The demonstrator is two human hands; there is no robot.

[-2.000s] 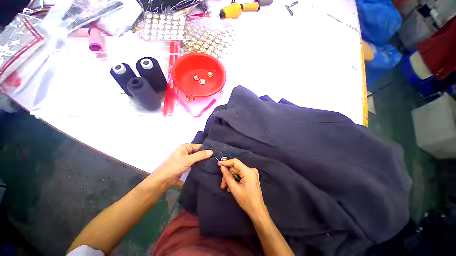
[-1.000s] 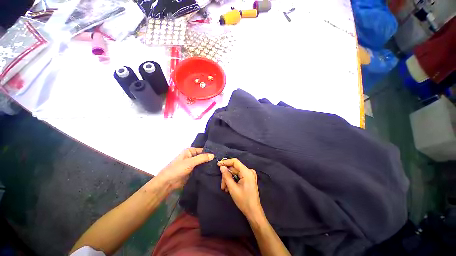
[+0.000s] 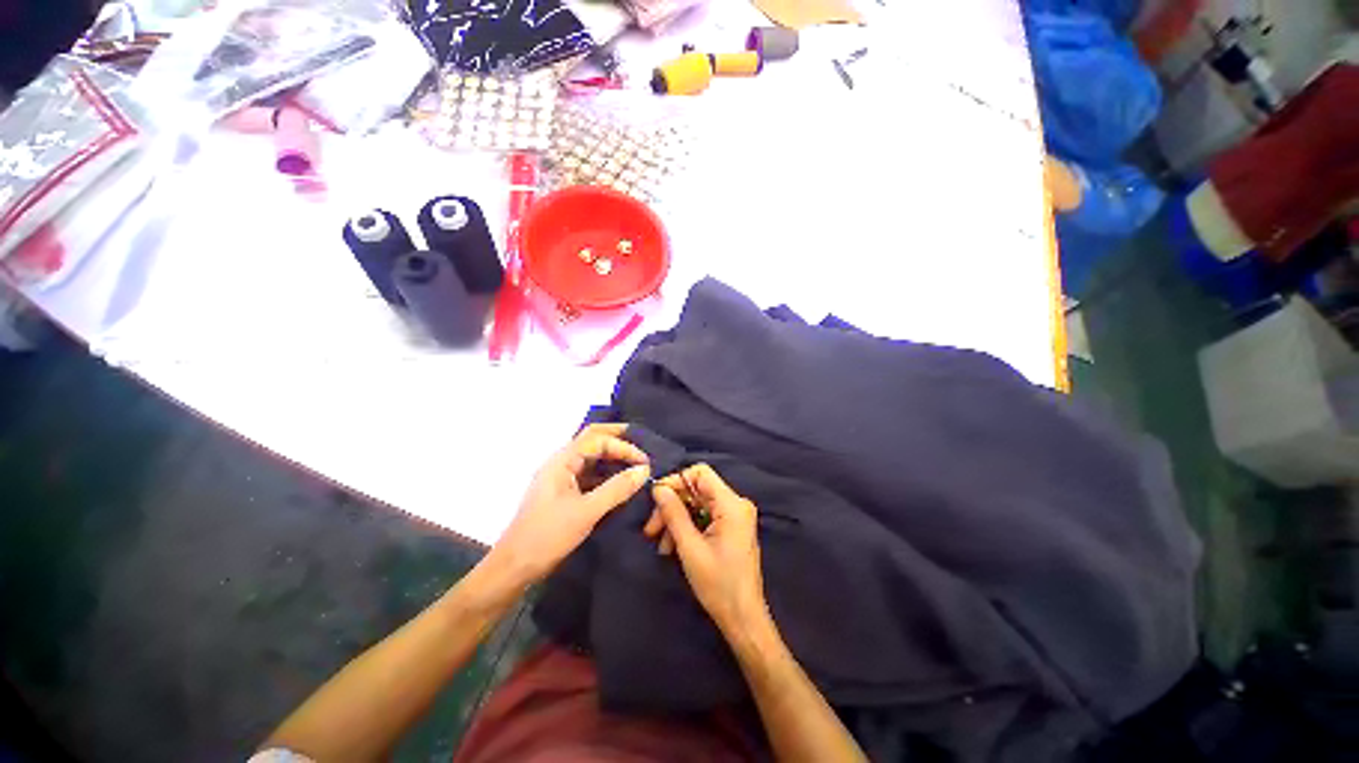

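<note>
A dark garment [image 3: 894, 447] lies heaped over the table's near edge and my lap. My left hand [image 3: 578, 499] holds the garment's edge between thumb and fingers at the heap's left side. My right hand [image 3: 708, 529] is just right of it, thumb and fingertips pinched close to my left thumb. A small dark tool, perhaps thread snips, shows partly in my right palm. A needle, thread or button between the fingertips is too small to make out. A red dish [image 3: 596, 251] with three loose buttons [image 3: 602, 266] stands beyond the garment.
Three dark thread cones [image 3: 432, 295] stand left of the dish, with a red strip [image 3: 514, 261] between. Button sheets [image 3: 499, 112], yellow spools [image 3: 683, 73] and clear bags [image 3: 75, 164] lie farther back. A white bin [image 3: 1279, 391] and blue bags [image 3: 1095, 90] are right of the table.
My left hand has turned slightly, its fingers more raised and curled near my right fingertips. The pale button seen earlier between the hands no longer shows. The view has shifted a little.
</note>
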